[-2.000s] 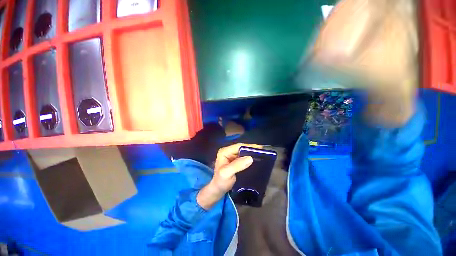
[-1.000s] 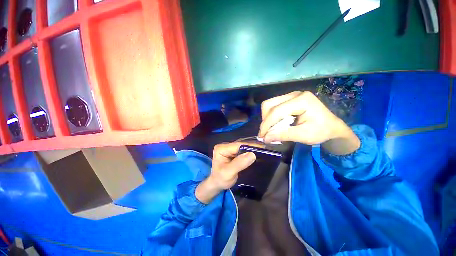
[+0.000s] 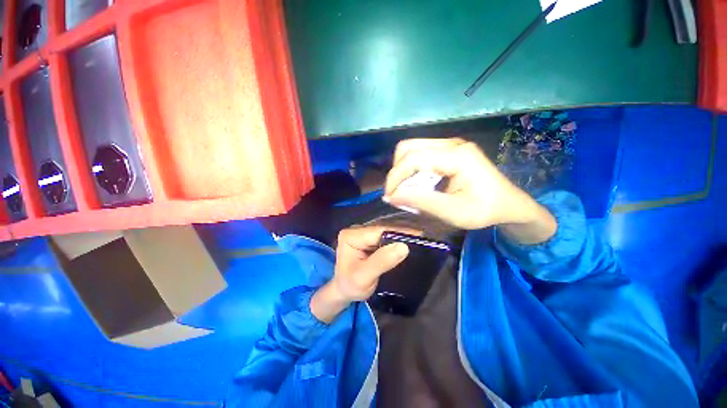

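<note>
A dark smartphone (image 3: 410, 279) is held over the brown-clad lap, its end edge up and a round camera module near its lower end. My left hand (image 3: 363, 263) grips it by its left side, thumb on the face. My right hand (image 3: 458, 185) is just above the phone's upper edge, apart from it, with fingers pinched on a small white item (image 3: 422, 182); the fingers partly hide that item. An orange-red phone tray (image 3: 291, 159) stands at the upper left, with phones in several slots and one empty slot at its right end.
A thin black stick (image 3: 510, 56) and a white paper piece (image 3: 567, 8) lie on the green mat (image 3: 398, 72). A dark hand tool (image 3: 682, 20) and another red tray (image 3: 712, 64) are at the right. An open cardboard box (image 3: 179, 279) and a parts bin (image 3: 538, 151) sit below bench level.
My right hand has come down from over the mat to the phone with a small white item, then lifted slightly up and left. My left hand still holds the phone. The view has shifted slightly.
</note>
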